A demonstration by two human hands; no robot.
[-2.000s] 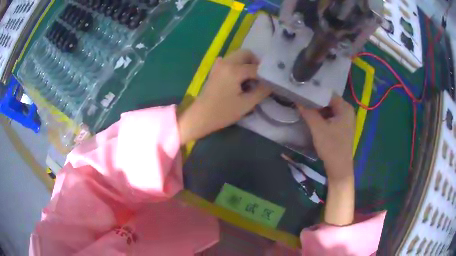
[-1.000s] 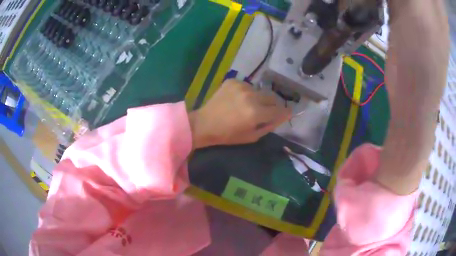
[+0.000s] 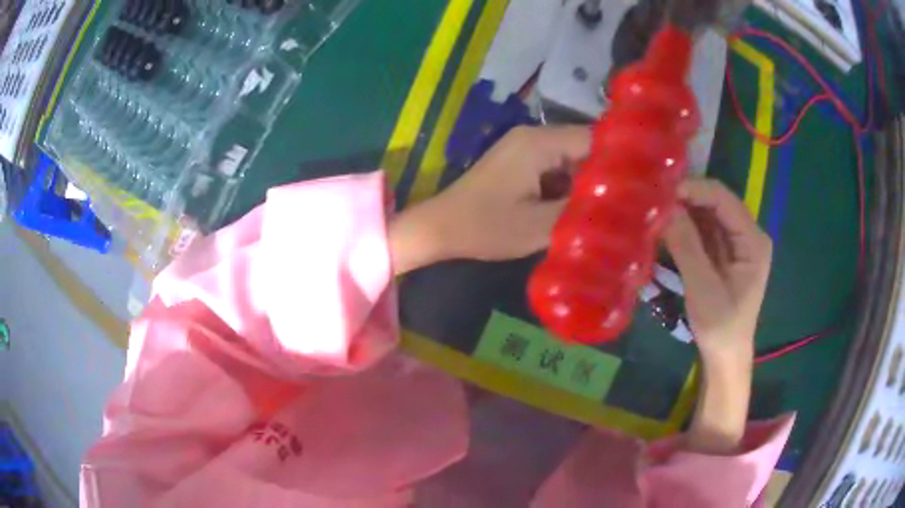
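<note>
The large red ribbed clamp handle [image 3: 620, 198] slants down over the middle of the fixture. The grey press block [image 3: 571, 74] and flat base plate [image 3: 506, 50] show behind it. A dark-blue jagged piece [image 3: 486, 119] is at the plate's left. My left hand [image 3: 486, 203] is left of the handle, its fingertips partly behind it. My right hand [image 3: 724, 268] is right of the handle with fingers bent. The handle hides the round seat and any part there; I cannot tell what either hand holds. Test clips [image 3: 667, 306] lie just left of my right wrist.
A clear blister tray [image 3: 179, 129] with black parts is at upper left, a blue object [image 3: 60, 213] beside it. A green label [image 3: 548, 357] lies in front. Red wire [image 3: 784, 64] loops at right. White foam boards stand at upper right [image 3: 819, 25] and right edge [image 3: 878, 417].
The red handle has come down into view over the fixture. My right hand has come back from the upper right to beside the handle. My left hand has moved slightly up.
</note>
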